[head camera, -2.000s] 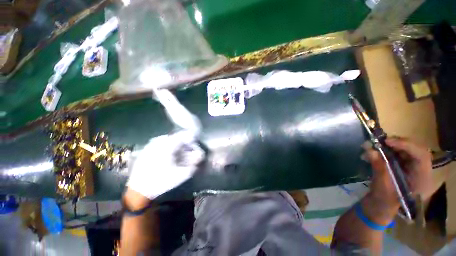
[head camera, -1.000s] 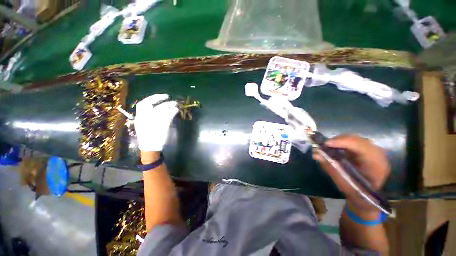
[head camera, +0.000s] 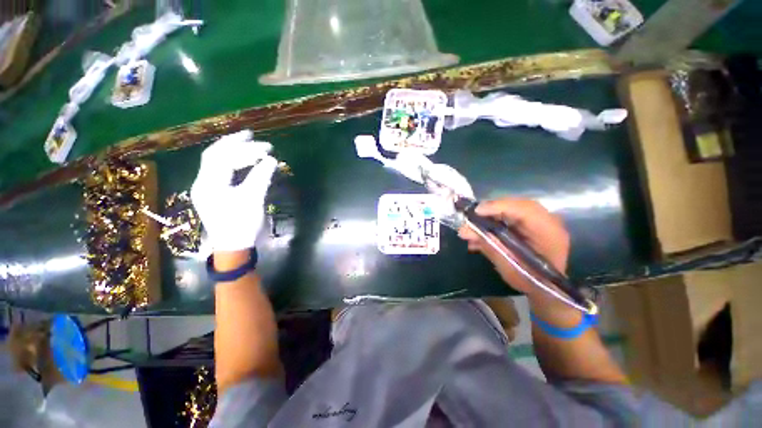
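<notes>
My right hand point(head camera: 525, 242) holds the dark soldering iron point(head camera: 522, 251), tip pointing up-left over the bagged cable point(head camera: 409, 165) beside the lower white housing point(head camera: 408, 237). This housing lies open side up, its inside parts showing. An upper white housing point(head camera: 414, 121) with green and blue parts lies behind it, its bagged cable point(head camera: 518, 114) stretching right. My gloved left hand point(head camera: 232, 192) is over loose brass contact strips point(head camera: 182, 224), fingers curled; a strip shows near the fingertips, but whether it is held is unclear.
A dense contact pile point(head camera: 117, 238) lies against a cardboard strip at left. The clear hood point(head camera: 355, 42) hangs over the belt. More housings point(head camera: 132, 82) lie on the belt. A taped rail point(head camera: 326, 104) divides belt and bench. Cardboard point(head camera: 677, 167) is at right.
The lower housing and its cable have come onto the bench. My left hand has left the cable for the contacts. My right hand has brought the iron from the right to the middle.
</notes>
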